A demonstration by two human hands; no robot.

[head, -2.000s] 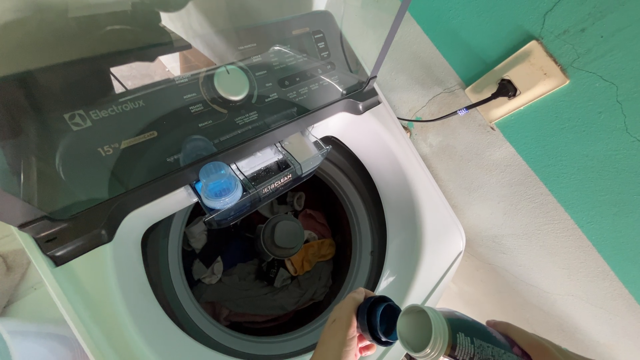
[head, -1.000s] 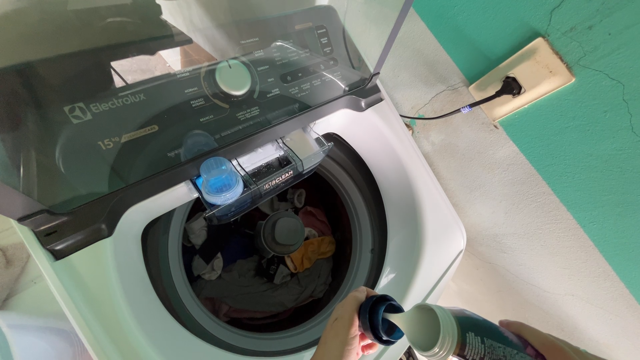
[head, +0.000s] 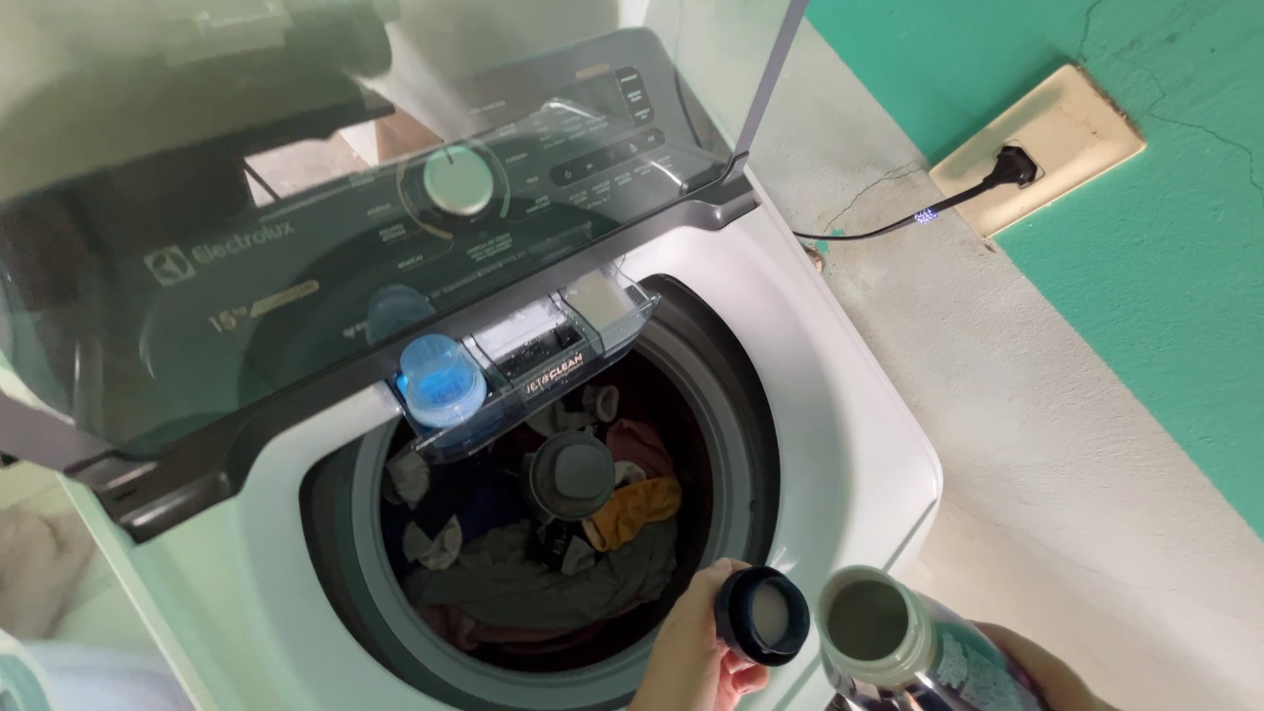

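Observation:
My left hand (head: 696, 642) holds a dark blue bottle cap (head: 762, 614) with pale liquid in it, over the front right rim of a white top-load washing machine (head: 839, 425). My right hand (head: 1037, 667) grips an uncapped plastic bottle (head: 923, 647), tilted with its mouth just right of the cap, the two apart. Clothes (head: 553, 583) lie in the drum around the central agitator (head: 570, 475). The dispenser drawer (head: 563, 365) is pulled out above the drum, with a translucent blue cup (head: 441, 380) at its left end.
The see-through lid (head: 553, 59) stands raised in front of the control panel with its round knob (head: 458, 181). A black power plug (head: 1014, 166) sits in a cream wall outlet (head: 1086, 138) at the right. Part of a pale container (head: 94, 676) shows at the lower left.
One second ago a pale stream ran from the bottle into the cap; now no stream shows, and the bottle mouth is apart from the cap. The cap now visibly holds liquid.

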